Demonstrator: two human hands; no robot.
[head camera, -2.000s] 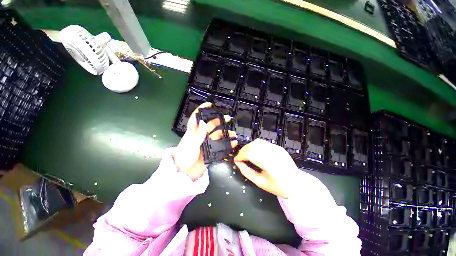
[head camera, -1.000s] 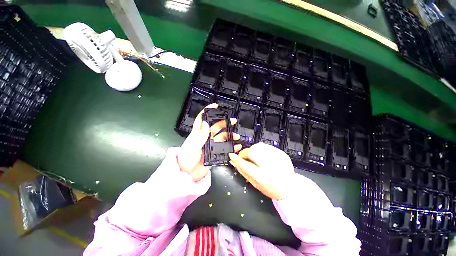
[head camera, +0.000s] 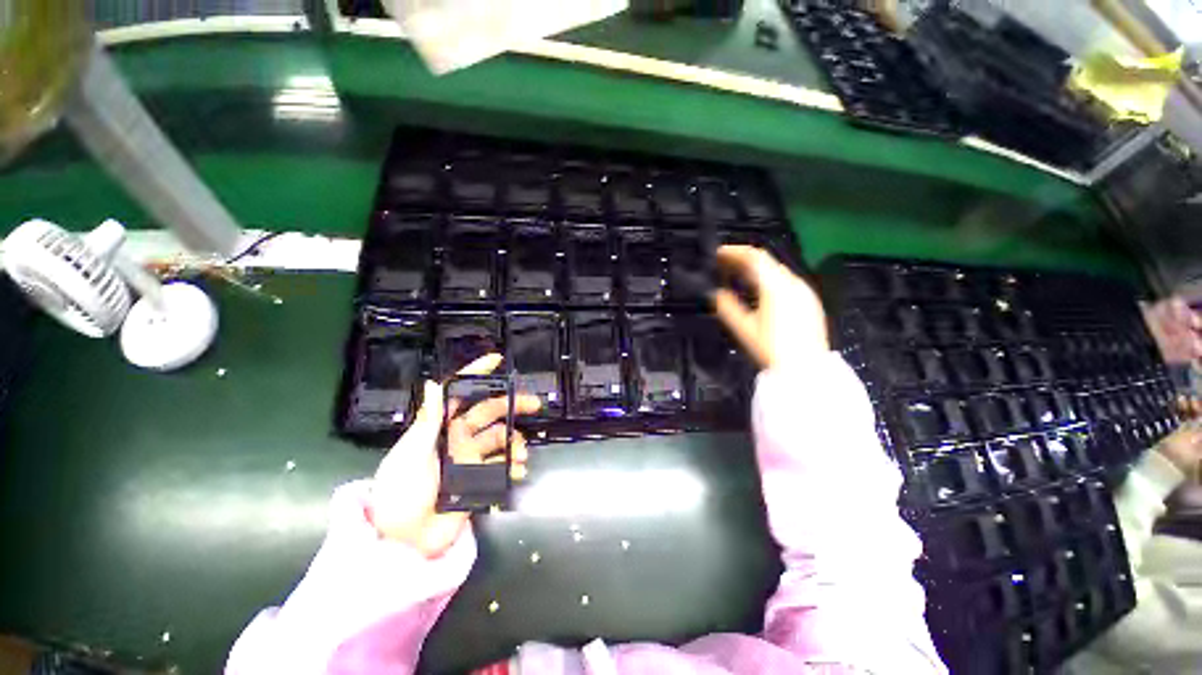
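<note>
My left hand (head camera: 419, 468), palm up at the bench's front, holds a thin black plastic frame (head camera: 475, 477); fingers show through its opening. My right hand (head camera: 780, 314) is over the right part of the large black blister tray (head camera: 560, 306), at its middle row. A dark, blurred shape, possibly a frame, lies at its fingertips; whether it is gripped cannot be told. Many tray pockets hold black frames. Tiny pale scraps (head camera: 585, 600) lie on the green bench near my body.
Stacked black trays (head camera: 982, 455) stand at the right. A white fan (head camera: 169, 326) is at the left, near a slanted post (head camera: 156, 165). A pale sheet (head camera: 481, 27) hangs above the raised green ledge. Another person's sleeve (head camera: 1167, 567) shows at the right edge.
My right hand has left the frame in my left hand and moved right and forward over the tray. The view has shifted right, showing more of the right stacks and the other person.
</note>
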